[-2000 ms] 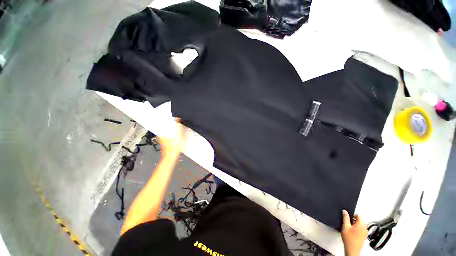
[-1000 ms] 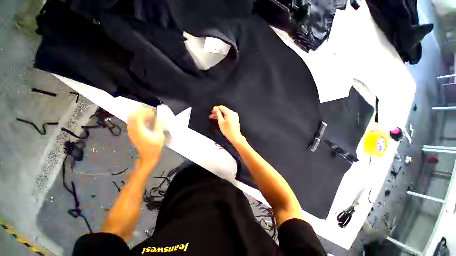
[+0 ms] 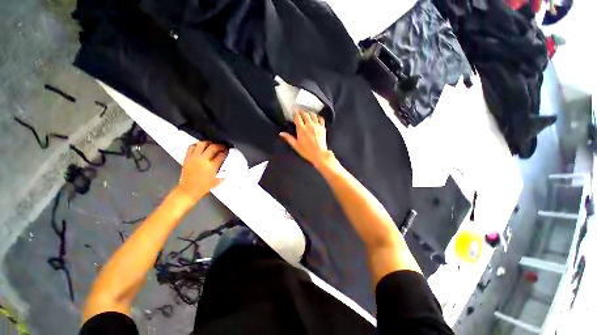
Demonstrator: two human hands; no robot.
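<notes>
The large black garment [image 3: 366,150] lies spread over the white-topped table [image 3: 484,157]. My left hand [image 3: 203,171] is at the garment's near edge, beside a pointed white piece [image 3: 252,173] sticking out from under the cloth; whether its fingers grip the cloth I cannot tell. My right hand [image 3: 307,136] lies on the black cloth at the near rim of an opening that shows white [image 3: 288,98] inside; its fingertips reach the rim. A short dark strip [image 3: 408,221] lies on the garment to the right.
A yellow tape roll [image 3: 468,246] and a pink and black item [image 3: 491,239] lie at the table's right end. Shiny crinkled dark cloth [image 3: 422,55] and bunched black cloth [image 3: 504,72] lie on the far side. Black trimmings [image 3: 80,178] litter the grey floor.
My right hand has moved from the table's right end onto the garment, up to the opening. My left hand stays near the near edge. The view has turned, and the shears are no longer seen.
</notes>
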